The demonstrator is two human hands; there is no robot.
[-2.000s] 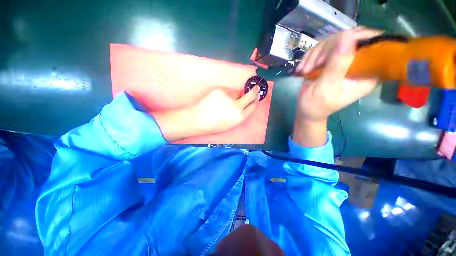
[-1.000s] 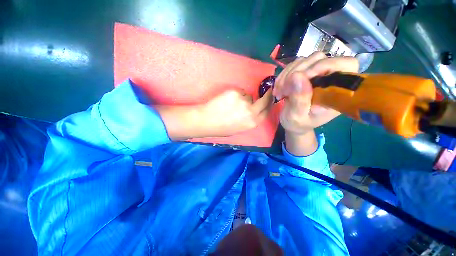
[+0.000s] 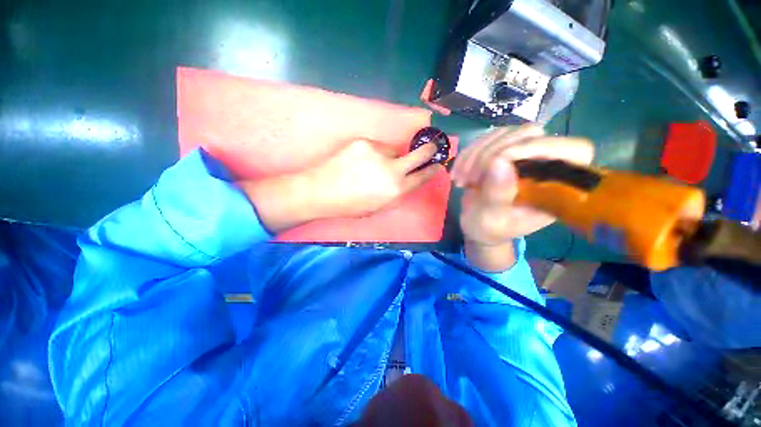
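A small round black part with shiny bits lies at the right end of the salmon-red mat. My left hand reaches across the mat, with its fingertips on the part. My right hand grips the orange electric screwdriver, slightly blurred, just right of the part. The driver's front end points left toward the part. Its bit is too small and blurred to tell whether it touches.
A grey-white screw feeder stands beyond the mat's right corner, with a clear plastic bag beside it. A red tray and a blue box are at the right. A black cord crosses my lap.
Two seconds ago my right hand held the driver by the feeder; it came down-left to the part. Since one second ago, hand and driver have shifted slightly off the part, which shows more.
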